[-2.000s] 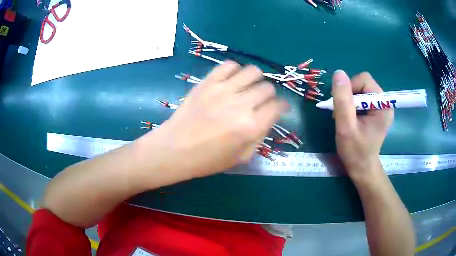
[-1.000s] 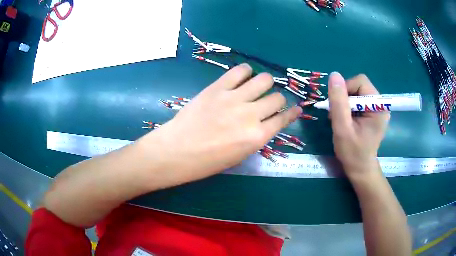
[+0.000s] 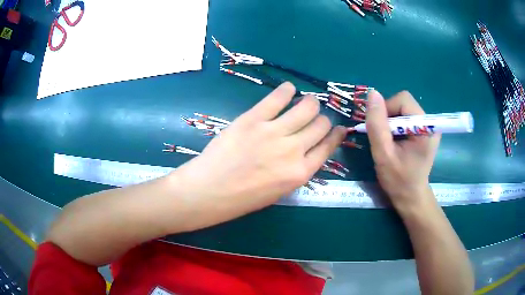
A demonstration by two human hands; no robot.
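Observation:
My left hand lies palm down over short cables, fingers bent, its fingertips holding a cable end at the marker tip; the palm hides the cable middles. My right hand grips a white paint marker lettered "PAINT". Its tip points left and meets a red-orange terminal beside my left fingertip. Short cables with black middles and white cores lie just beyond my left hand. More cable ends show left of the hand, and others show to its right.
A steel ruler lies along the near bench edge, partly under my forearms. White paper with red scissor handles is at upper left, beside a dark object. Cable bundles lie at top and far right.
My left hand has gone from blurred motion to resting on the cables. My right hand and marker have moved slightly left, bringing the tip to the terminal at my left fingertip.

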